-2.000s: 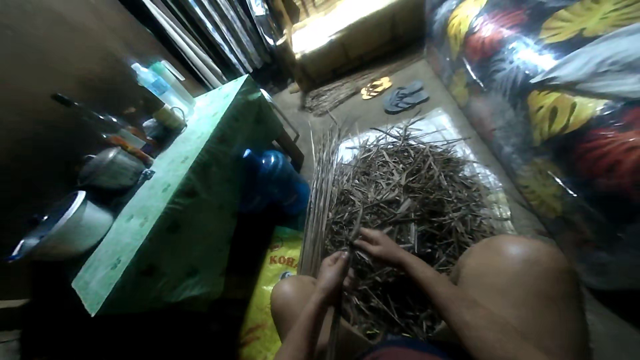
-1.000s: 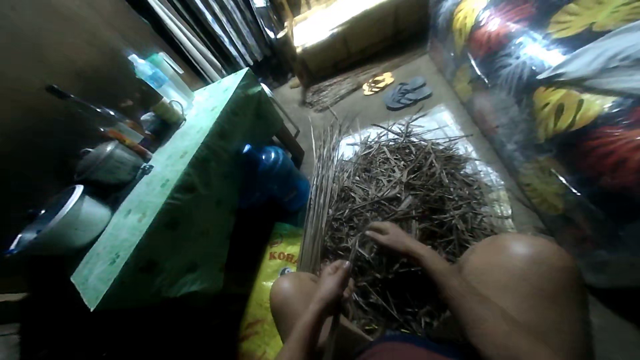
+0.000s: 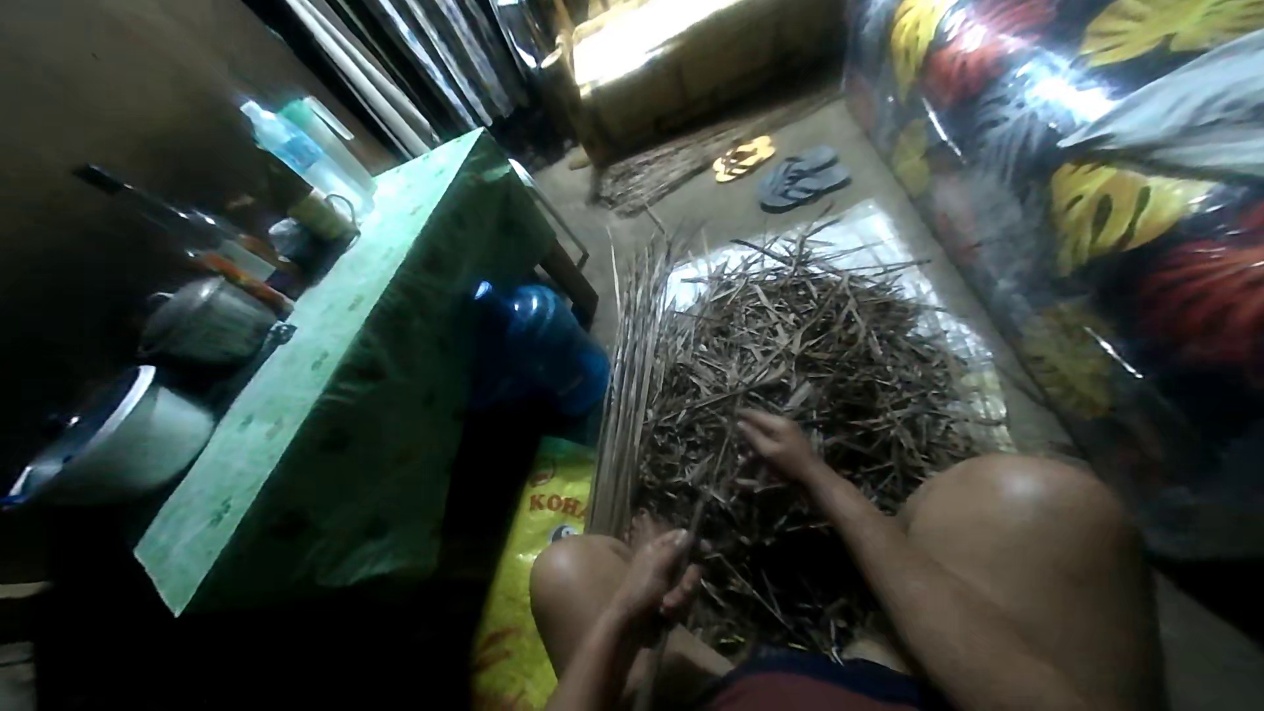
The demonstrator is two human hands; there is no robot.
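Note:
Between my knees lies a heap of dry, brown leaf strips on a pale, shiny sheet. My left hand, low beside my left knee, is closed around a thin dark stalk that runs down toward my lap. Farther up and to the right, my right hand is over the heap with its fingertips drawn together at a thin strip; the blur hides how firmly it pinches. Along the heap's left side stretches a bundle of long, thin stalks.
A table with a green cloth stands at the left, bearing pots and bottles. Beside it are a blue plastic water container and a yellow printed sack. Slippers lie beyond the heap. Plastic-covered leaf-patterned fabric rises at the right.
My hands were close together two seconds ago; they are now farther apart, the right one up over the heap and the left one lower, near my knee.

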